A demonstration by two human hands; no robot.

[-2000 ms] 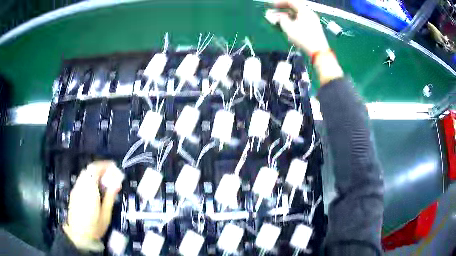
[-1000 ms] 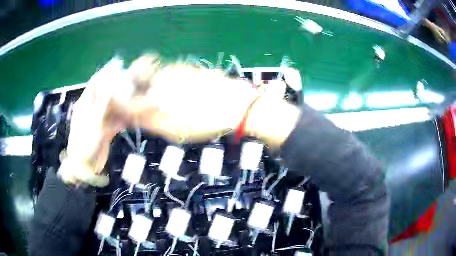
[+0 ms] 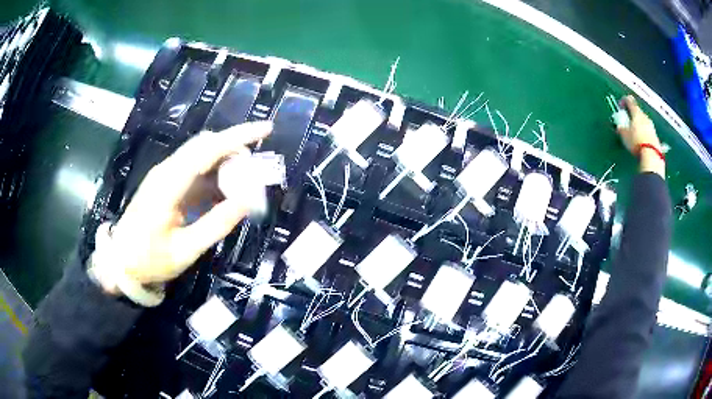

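My left hand [image 3: 176, 206] holds a white wired unit [image 3: 254, 175] between thumb and fingers, above the left part of the black blister tray [image 3: 355, 185]. My right hand [image 3: 640, 132] is at the far right over the green belt, with its fingers at a small white unit [image 3: 621, 118] with thin wires. The tray holds rows of white units with pale wires, such as one in the top row [image 3: 359, 125]. Several pockets at its top left, such as one pocket [image 3: 293, 117], hold no unit.
The green conveyor belt [image 3: 351, 43] lies beyond the tray. Another loose unit [image 3: 688, 199] lies on it at the far right. A pale rail [image 3: 578, 47] runs along its far edge. A blue shape [image 3: 693, 82] is at the upper right. Black trays [image 3: 27, 101] stand at the far left.
The view has turned and shifted. My hands, together over the tray one second ago, are now far apart. My right hand has moved out to a unit on the belt.
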